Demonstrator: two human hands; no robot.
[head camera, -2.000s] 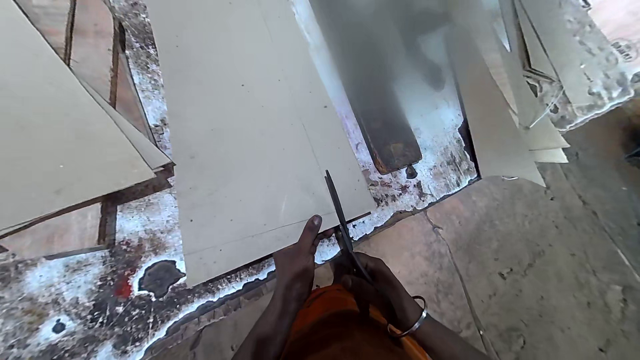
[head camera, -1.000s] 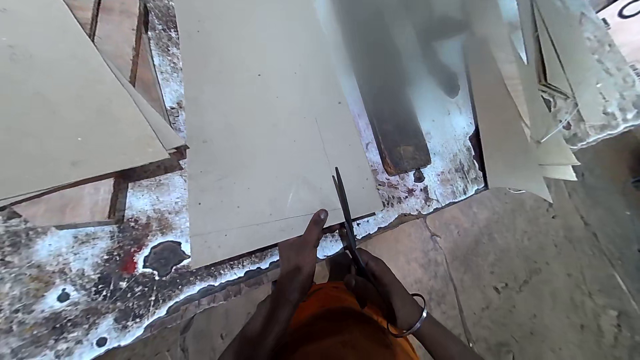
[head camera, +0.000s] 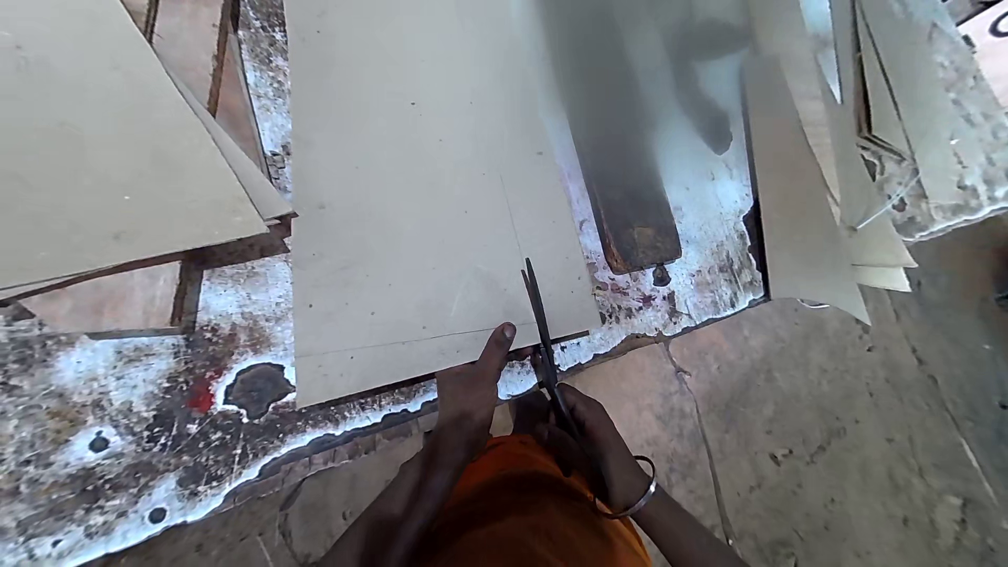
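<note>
A large grey-beige sheet (head camera: 409, 205), cardboard or similar, lies on the worn bench with thin lines marked near its lower edge and right side. My left hand (head camera: 468, 390) grips that lower edge, thumb on top, fingers hidden beneath. In my right hand (head camera: 591, 429) are dark metal scissors (head camera: 541, 315), their blades narrowly apart and pointing up over the lower right part of the sheet. Whether the lower blade passes under the sheet is hard to tell. A metal bangle circles my right wrist.
A worn wooden bar (head camera: 639, 228) lies right of the sheet, its far part blurred. More sheets (head camera: 102, 157) rest at the left on a wooden frame (head camera: 187, 295). Stacked offcuts (head camera: 803, 213) overhang the bench (head camera: 142, 394) at the right. Cracked floor (head camera: 787, 417) lies below.
The view has shifted slightly. Both hands hold nearly the same places at the sheet's lower edge, with the scissors still in my right hand.
</note>
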